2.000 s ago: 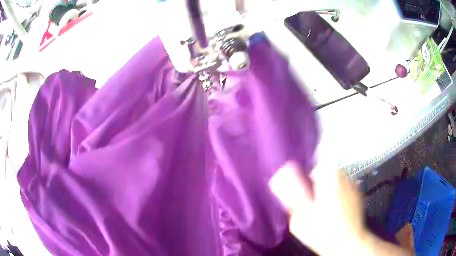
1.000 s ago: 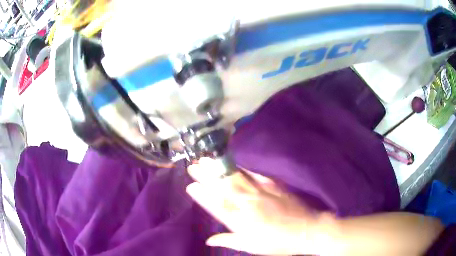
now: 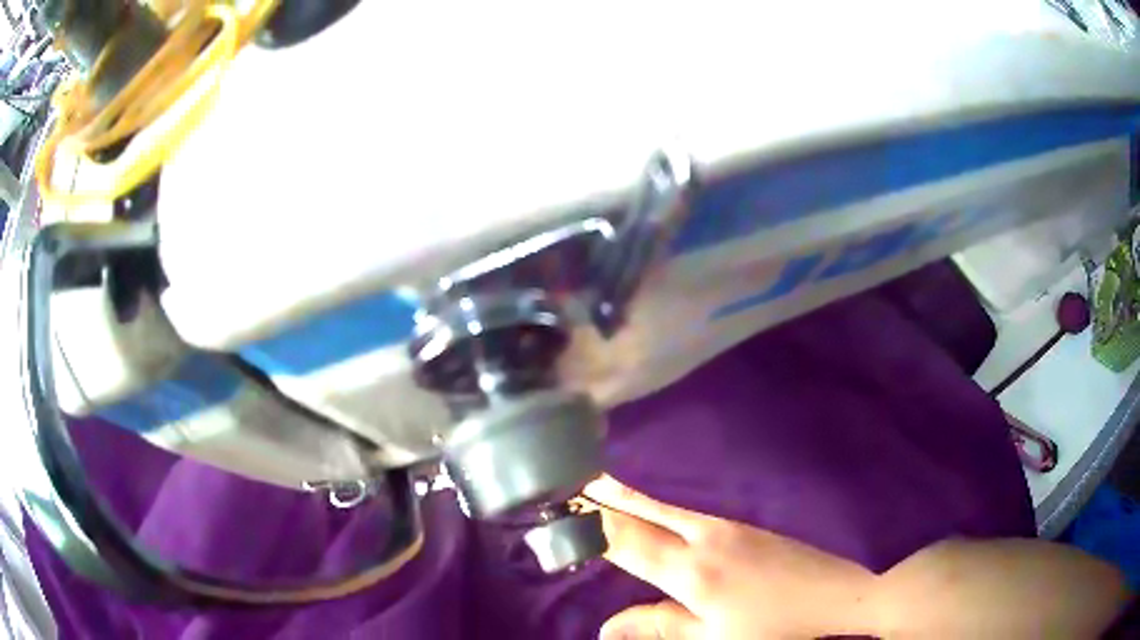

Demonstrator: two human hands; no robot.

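Observation:
The white sewing machine head [image 3: 413,138] with its blue stripe fills the upper picture. Its round tension knob [image 3: 531,450] and curved metal guard [image 3: 56,425] stand over the purple cloth [image 3: 800,438]. The cloth lies on both sides below the head, in soft folds at the left. My right hand [image 3: 738,575] lies on the cloth at the lower right, fingers pointing left, thumb apart. Its fingertips are partly hidden behind the knobs; nothing shows held in it. The needle area is mostly hidden. My left hand is out of the picture.
Yellow cord [image 3: 181,119] hangs in loops at the upper left. At the right are a rod with a dark red ball [image 3: 1071,311], a pink-handled tool [image 3: 1035,446], a green packet [image 3: 1116,313], and the table's curved edge. Part of a blue crate [image 3: 1110,530] is beyond it.
The view has moved close over the machine head, which now looks larger. My right hand has gone from the cloth's right side to near the needle area. Cloth now covers most of the dark phone.

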